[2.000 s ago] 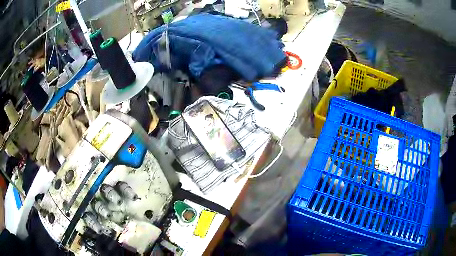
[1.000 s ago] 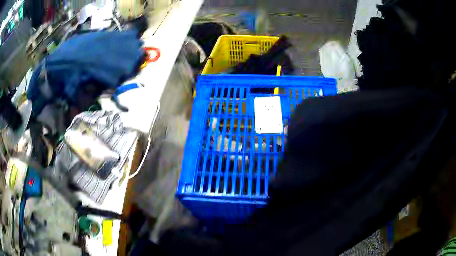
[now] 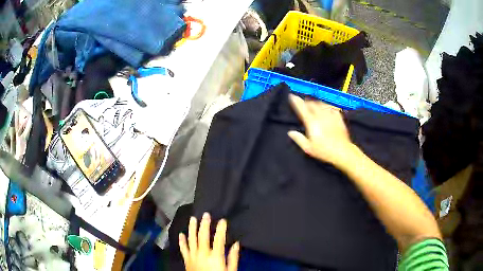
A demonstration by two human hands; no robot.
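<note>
A black fabric garment piece (image 3: pixel 296 196) lies spread over the blue plastic crate (image 3: pixel 328 95), with only the crate's far rim and a bit of its right side showing. My right hand (image 3: pixel 320 124) rests on the cloth near its far edge, fingers apart, beside a fold. My left hand (image 3: pixel 206 249) is at the bottom edge of the picture, partly cut off, with spread fingers on the cloth's near left part. Neither hand visibly grips the cloth.
The white table (image 3: pixel 185 74) at left holds blue denim (image 3: pixel 122 26), blue-handled nippers (image 3: pixel 139 82), red-orange scissors handles (image 3: pixel 195 27) and a smartphone (image 3: pixel 91 151) on striped cloth (image 3: pixel 124 124). A yellow basket (image 3: pixel 312 34) with dark cloth stands behind the crate. Black cloth (image 3: pixel 458 116) is at right.
The black fabric, raised at the right a second ago, now lies over the blue crate and covers its slats. Both hands have come into view on it. The camera view has shifted.
</note>
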